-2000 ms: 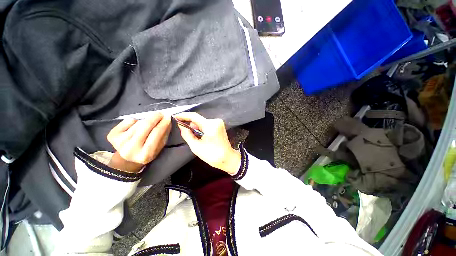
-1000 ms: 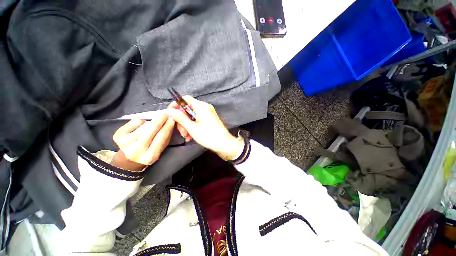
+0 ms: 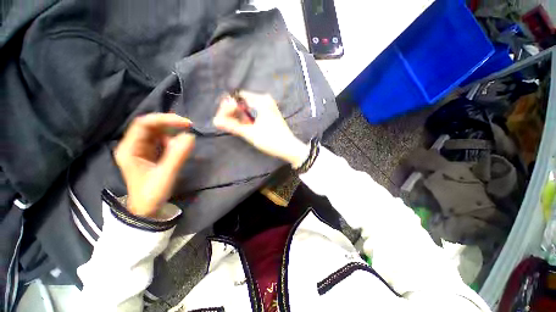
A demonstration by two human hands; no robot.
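The dark grey garment (image 3: 91,91) with double white stripes covers the left and middle of the view. Its rounded pocket flap (image 3: 256,67) lies at the upper middle. My left hand (image 3: 152,158) is above the cloth, thumb and index finger apart, with nothing seen between them. My right hand (image 3: 259,125) is above the flap's lower edge, fingers closed around the small snips (image 3: 245,109), which show dark and red and are blurred. No needle or thread can be made out.
A black smartphone (image 3: 322,30) lies on the white table (image 3: 366,18). A blue bin (image 3: 420,61) stands to its right. At the far right, a clear-edged container (image 3: 527,177) holds brown and dark cloth pieces (image 3: 457,189). Speckled floor (image 3: 372,146) shows between.
My hands have moved apart. My left hand has let go of the white-edged cloth and opened; my right hand has moved slightly up and right with the snips. The cloth has shifted and the white edge is hidden.
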